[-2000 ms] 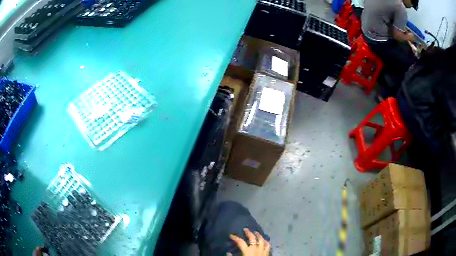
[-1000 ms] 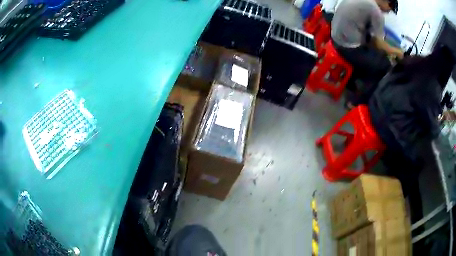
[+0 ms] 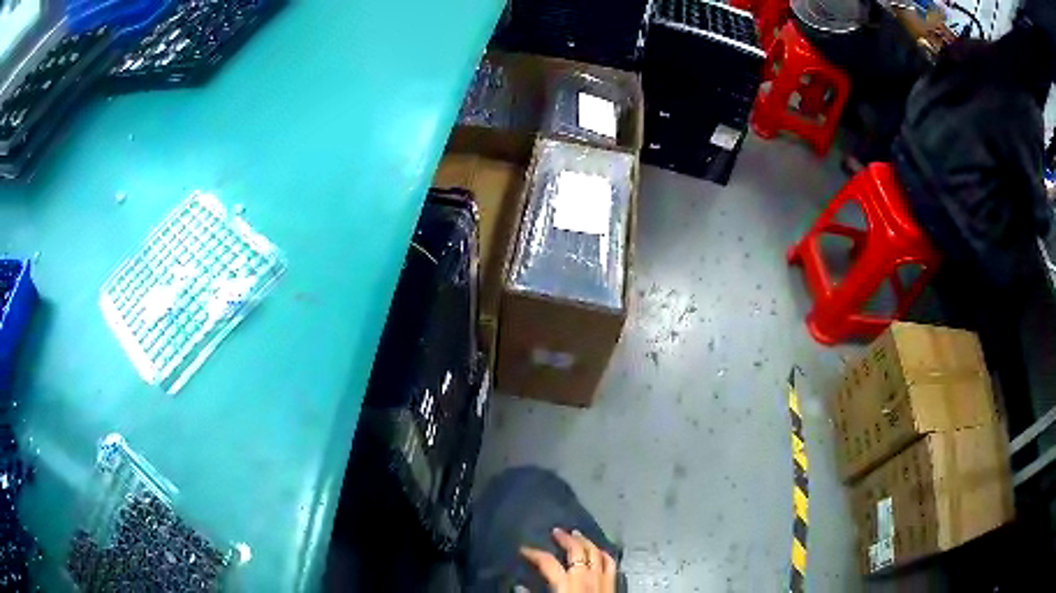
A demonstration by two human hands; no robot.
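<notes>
My right hand point(image 3: 576, 565), with a ring on one finger, is cut off by the bottom edge. It lies over my dark-clothed knee point(image 3: 521, 521), fingers apart, with nothing visible in it. My left hand is not in view. A clear pocketed tray point(image 3: 118, 466) at the bottom left holds many small black parts point(image 3: 145, 539) and is cut off by the frame edge. A second clear tray point(image 3: 191, 290) lies farther along the green bench mat point(image 3: 313, 220), with small white pieces on it.
A blue bin point(image 3: 16, 310) stands at the left edge; black component trays point(image 3: 174, 41) lie at the top left. Wrapped cartons point(image 3: 562, 342) and black crates point(image 3: 693, 116) stand beside the bench. Across the aisle are red stools point(image 3: 880, 249), brown cartons point(image 3: 932, 463) and a dark-clothed person point(image 3: 979, 139).
The view swung right, then partly back. My right hand, nearly out of frame a second ago, shows again over the knee. The bit of hand at the bottom left two seconds ago is gone.
</notes>
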